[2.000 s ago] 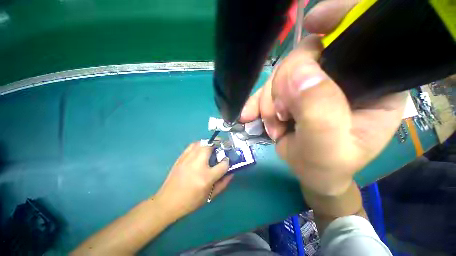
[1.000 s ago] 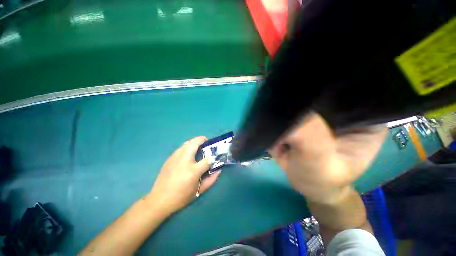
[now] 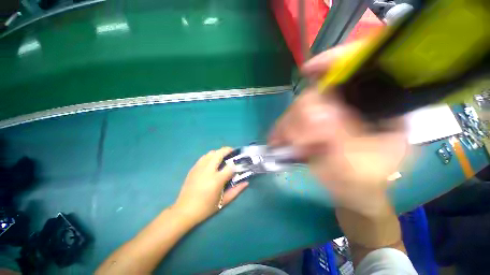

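Note:
My left hand (image 3: pixel 207 180) holds a small black housing (image 3: pixel 234 167) with a silvery inner part on the bench, fingers on its left side. My right hand (image 3: pixel 344 139), blurred, is around the power screwdriver (image 3: pixel 397 70), a large dark and yellow shape close to the camera at upper right. A blurred silvery screwdriver head (image 3: pixel 276 157) reaches from my right fingers to the housing. Whether its tip touches the housing cannot be told.
Black housings (image 3: pixel 62 239) lie loose at lower left. A green conveyor belt (image 3: pixel 161 48) runs behind the bench's pale edge strip. A white sheet (image 3: pixel 434 124) and small metal parts (image 3: pixel 471 126) lie at right. Red sheets (image 3: pixel 293 27) stand at the top. Blue crates (image 3: pixel 416 231) are below the bench.
The screwdriver's dark body has moved up and right, uncovering more of my right fingers and the silvery head. My left hand still holds the housing, slightly turned since the earliest frame.

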